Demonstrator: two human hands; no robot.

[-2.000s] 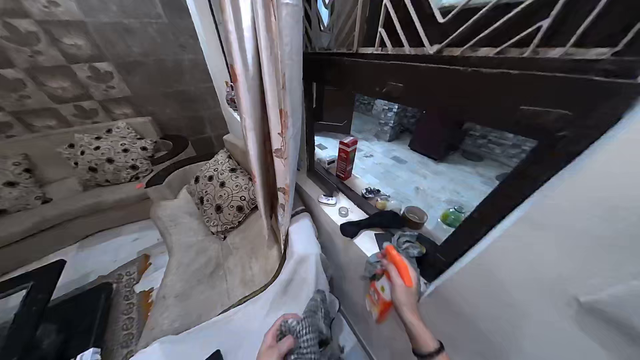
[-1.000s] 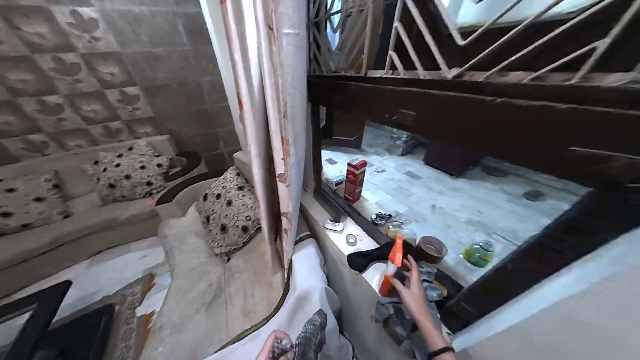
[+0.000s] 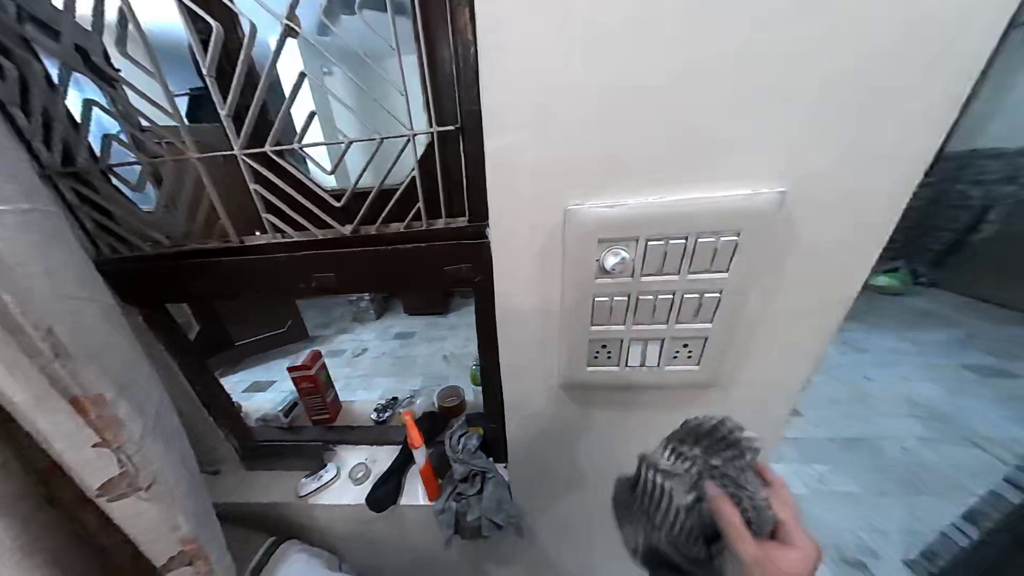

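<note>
Bunched in my right hand is a grey-and-black checked cloth, thumb across its near side; it is just below the white switch panel on the wall. My left hand is out of view. On the window sill at lower left, an orange-and-white bottle leans between a black sock-like cloth and a crumpled grey cloth that hangs over the edge.
A red box, a roll of brown tape, a small round roll and a white oval object rest about the sill. A metal grille covers the upper window. A curtain hangs left; tiled floor shows right.
The view has swung right to the wall panel. My right hand has left the orange bottle, now on the sill, and holds the checked cloth that was in my left hand.
</note>
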